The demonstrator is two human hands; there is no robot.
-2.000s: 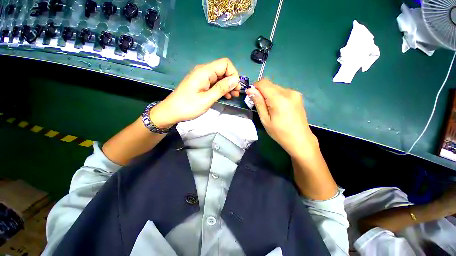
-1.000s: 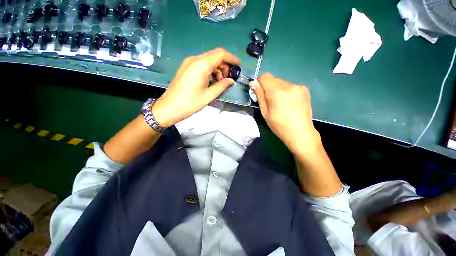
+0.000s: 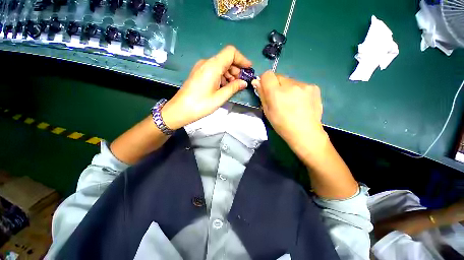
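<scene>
My left hand (image 3: 208, 86) holds a small glossy black housing (image 3: 247, 75) between thumb and fingertips, over the bench's near edge. My right hand (image 3: 290, 101) is closed on a thin tool with a small white covering (image 3: 256, 86) at the fingertips; its tip meets the housing's right side and is mostly hidden. Two loose black units (image 3: 275, 43) lie touching each other beside the pale seam. A clear bag of tiny gold pieces (image 3: 239, 7) lies at the top, cut off by the frame edge.
A clear blister tray (image 3: 102, 43) with rows of black units is at the upper left. A white paper scrap (image 3: 375, 50) lies at the right. A fan (image 3: 454, 16), crumpled white material (image 3: 432, 28) and a white cable (image 3: 447, 119) are far right. Another person's arm (image 3: 422, 221) shows lower right.
The housing has turned in my left fingers since one second ago, and my right fingertips have come closer to it. The whole view has shifted slightly.
</scene>
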